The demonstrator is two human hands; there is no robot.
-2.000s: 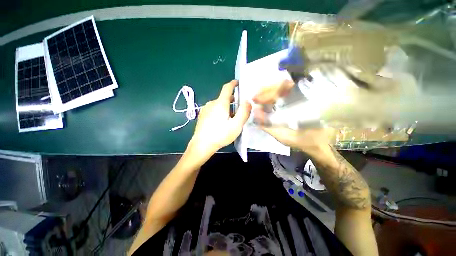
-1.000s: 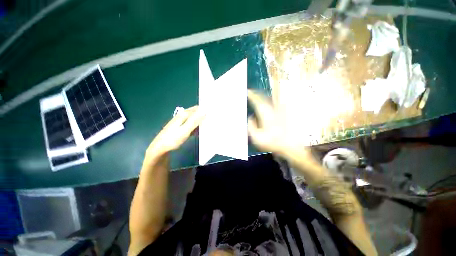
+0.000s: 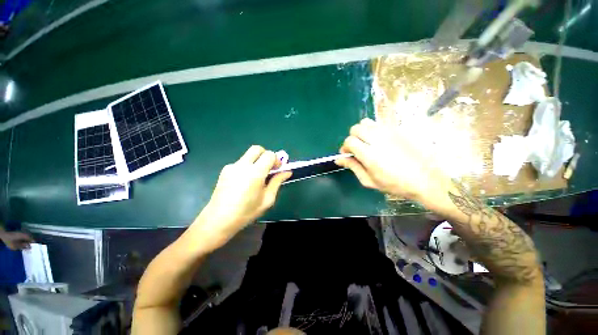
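Note:
A solar panel is held nearly edge-on above the green bench, with a white long edge on top and a strip of dark face below it. My left hand grips its left end. My right hand grips its right end. A bit of the white cable shows by my left fingers. The panel's back is hidden. Finished solar panels lie overlapping at the left of the bench.
A shiny glue-covered cardboard mat lies at right, with crumpled white scraps on it. A blurred grey tool hangs over it. A pale strip crosses the bench. Another person's hand and a grey machine are at lower left.
The open V of white sheets is now one closed, edge-on piece turned crosswise between my hands. The blurred tool has left my right hand and hangs over the mat.

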